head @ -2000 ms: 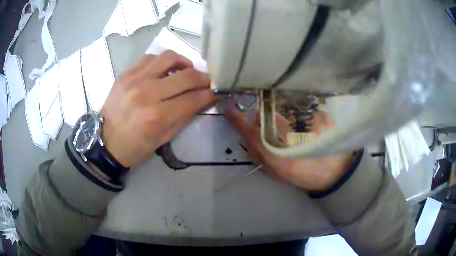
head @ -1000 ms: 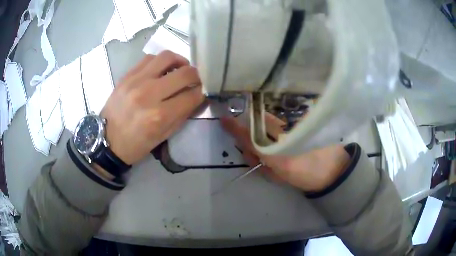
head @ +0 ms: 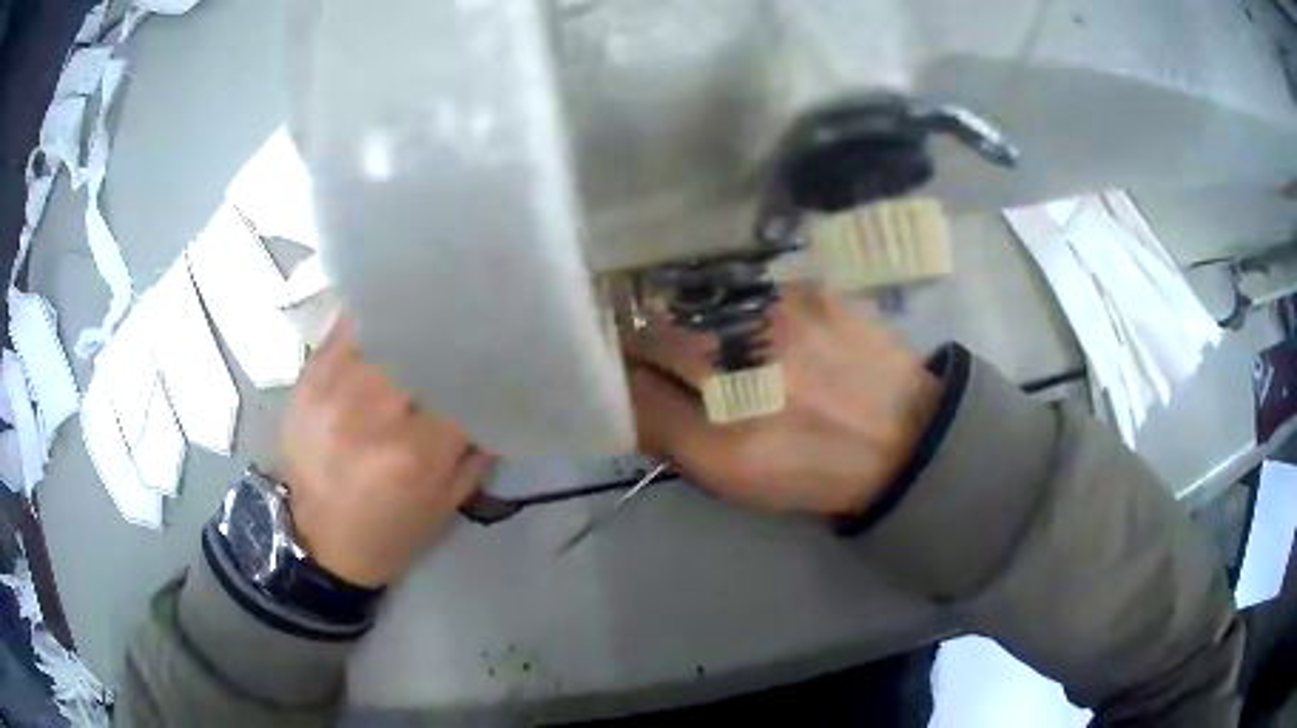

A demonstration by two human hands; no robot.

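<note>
The off-white machine head [head: 455, 242] fills the upper middle and hides the needle area. My left hand [head: 373, 448], blurred, lies at its left side, with its fingertips partly behind the head; I cannot tell whether it holds a piece. My right hand [head: 797, 413] is behind the small cream ribbed knob [head: 745, 394], right of the head, its fingertips hidden. A thin silver awl [head: 617, 504] sticks out from under my right hand towards the lower left. The larger ribbed knob [head: 885, 242] sits higher up.
White pointed pieces [head: 189, 330] lie spread on the grey table [head: 569, 626] at the left. Curling white trimmings [head: 103, 235] lie at the far left edge. A fanned bundle of long white strips [head: 1117, 306] lies at the right. White sheets [head: 1003, 690] show below right.
The view has shifted, so the machine head now covers more of the middle and left. The tension knobs show more fully. The awl still projects from my right hand.
</note>
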